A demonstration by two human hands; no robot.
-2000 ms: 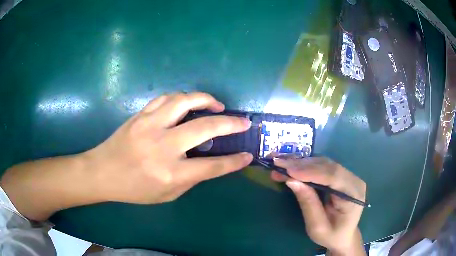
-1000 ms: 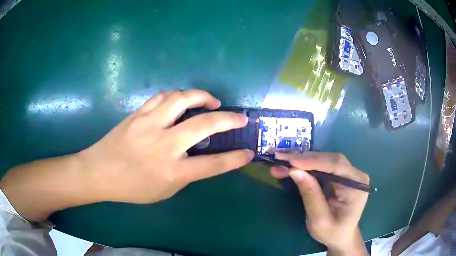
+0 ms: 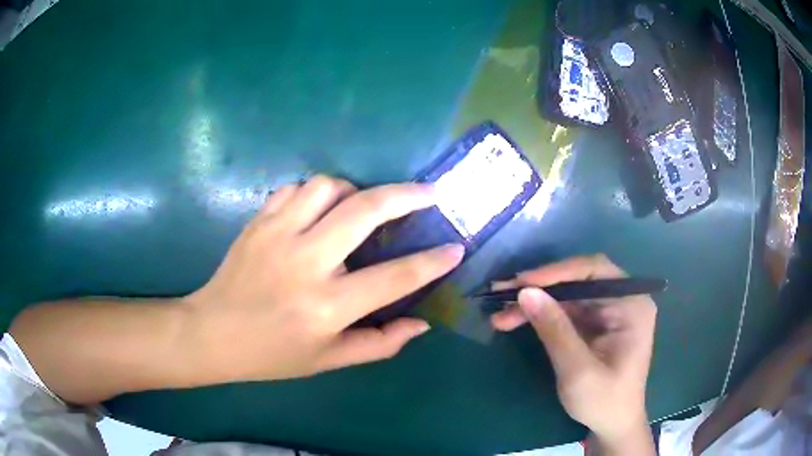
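A black phone housing (image 3: 512, 216) lies tilted on the green surface, its board end pointing up and right. The circuit board (image 3: 483, 185) in it glares white. My left hand (image 3: 307, 276) lies over the ribbed end and grips the housing, with fingertips at the board's near edge. My right hand (image 3: 592, 343) holds dark tweezers (image 3: 596, 289) just right of the housing, tips pointing left and apart from the phone. I cannot tell whether the tips hold a piece. A yellow-green tape sheet (image 3: 503, 80) lies beyond and partly under the housing.
Several more phone housings (image 3: 637, 98) lie grouped at the upper right. An orange-amber strip (image 3: 787, 169) lies at the far right, beyond a thin pale line. Another person's arm (image 3: 766, 392) shows at the lower right edge.
The held phone has turned, its board end swinging up and away. The tweezers have left the housing's edge and now lie nearly level. The phones and tape sheet have shifted left in view.
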